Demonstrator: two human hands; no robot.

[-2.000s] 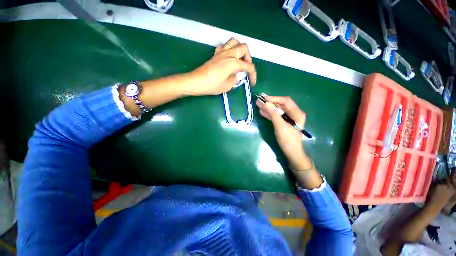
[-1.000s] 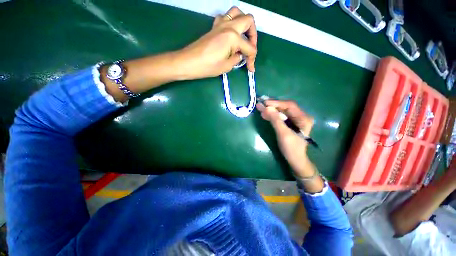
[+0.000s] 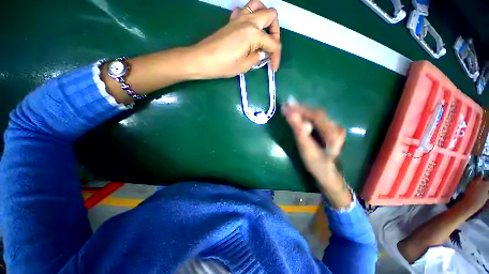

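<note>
A white oval frame (image 3: 261, 116) lies on the green work surface, its closed rounded end towards me. My left hand (image 3: 244, 45) grips its far end, and the fingers hide that end. My right hand (image 3: 316, 134) is to the right of the frame, not touching it, and is motion-blurred. A dark pen-like tool is only faintly visible as a dark patch between the right fingers. White caps show on fingertips of both hands.
A salmon-red compartment tray (image 3: 379, 155) stands at the right, holding small metal parts and a long pale piece (image 3: 433, 127). A white rail (image 3: 343, 40) runs beyond the surface. More white frames (image 3: 426, 35) lie past it. A neighbouring person's arm (image 3: 442, 225) is at lower right.
The view has shifted, so the frame and rail sit higher in the picture. My left hand keeps its hold on the frame. My right hand has moved slightly away from the frame and blurred.
</note>
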